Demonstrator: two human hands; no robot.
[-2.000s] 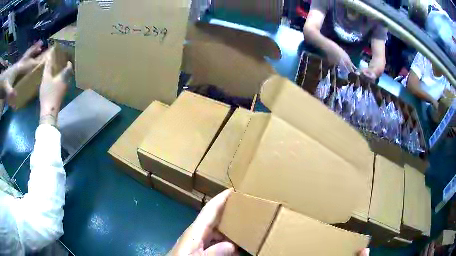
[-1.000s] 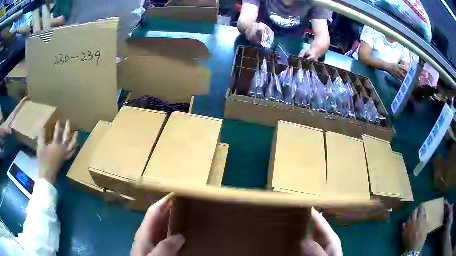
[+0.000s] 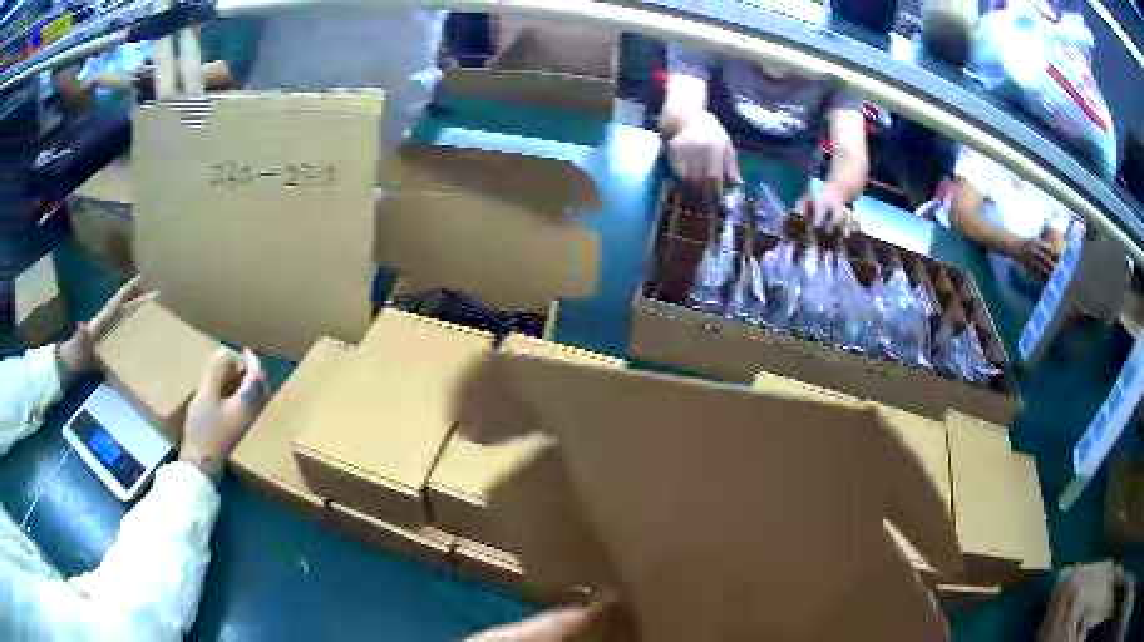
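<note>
A brown cardboard mailer box (image 3: 740, 502) with its flap raised stands close in front of me, tilted and a little blurred. Its plain face and rounded side ears hide part of the box stacks behind. My left hand (image 3: 540, 626) shows only as a blurred strip at the bottom edge, against the box's lower left side, holding it. My right hand is not in view; the cardboard or the picture's edge hides it.
Closed boxes (image 3: 391, 404) stand at left, more (image 3: 1000, 483) at right. Behind are a carton of dark items (image 3: 483, 238), a sign (image 3: 257, 226) and a divided carton (image 3: 803, 346) of bagged items. At left, a person's hands hold a box over a scale (image 3: 116, 442).
Two seconds ago an open box lay low before me; one second ago both hands held it edge-on. Now its flap faces me and my right hand has left view. The left neighbour's box is over the scale.
</note>
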